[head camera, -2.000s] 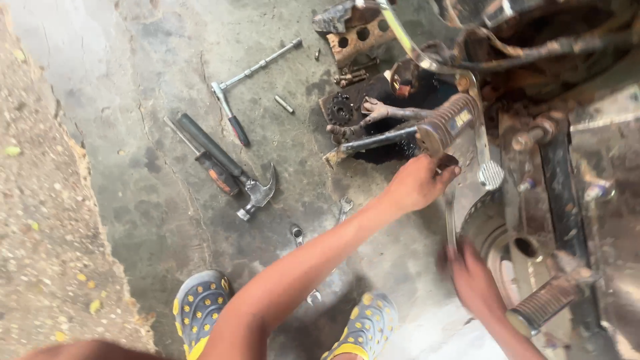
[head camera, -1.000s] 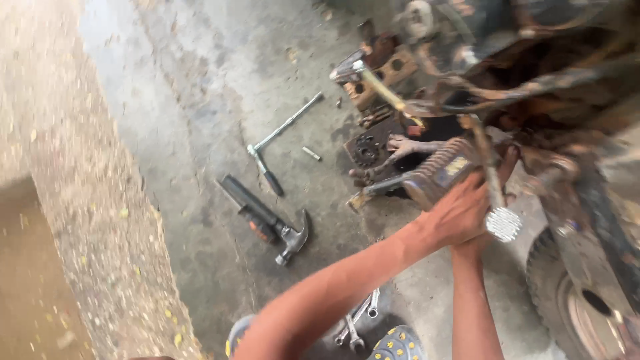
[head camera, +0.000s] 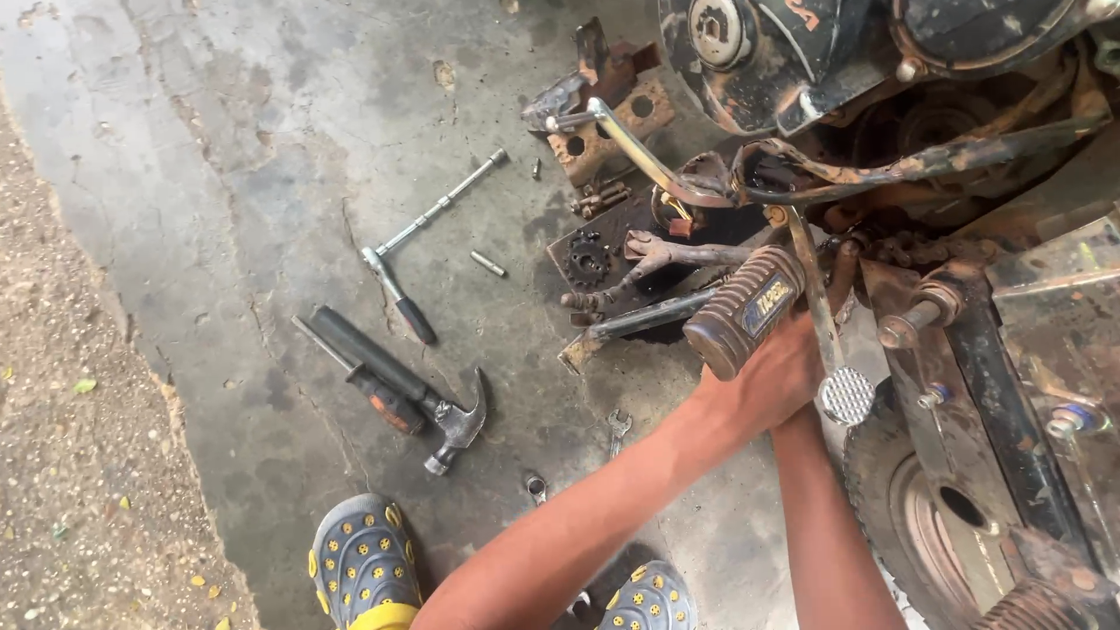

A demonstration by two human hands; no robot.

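My left hand (head camera: 779,367) reaches under a ribbed rubber footrest (head camera: 748,311) of a motorcycle, beside the metal pedal with a round ridged pad (head camera: 846,395). My right wrist (head camera: 798,429) crosses beneath the left one, and most of the right hand is hidden behind it. Fingers (head camera: 844,267) show beyond the pedal arm, near a rusty chain (head camera: 927,249); which hand they belong to I cannot tell. Whatever either hand grips is hidden. A black swingarm (head camera: 1006,394) and a wheel (head camera: 910,516) lie to the right.
On the concrete lie a claw hammer (head camera: 455,424), a screwdriver (head camera: 385,398), a socket handle with extension (head camera: 398,297), a metal pin (head camera: 487,263) and wrenches (head camera: 619,426). A sprocket (head camera: 588,258) and rusty bracket (head camera: 626,122) lie beyond the footrest. The engine (head camera: 787,61) overhangs at top.
My hands were apart at a wrench below the pedal two seconds ago; the right has moved up to the left, behind the footrest and pedal. The wrench is out of sight.
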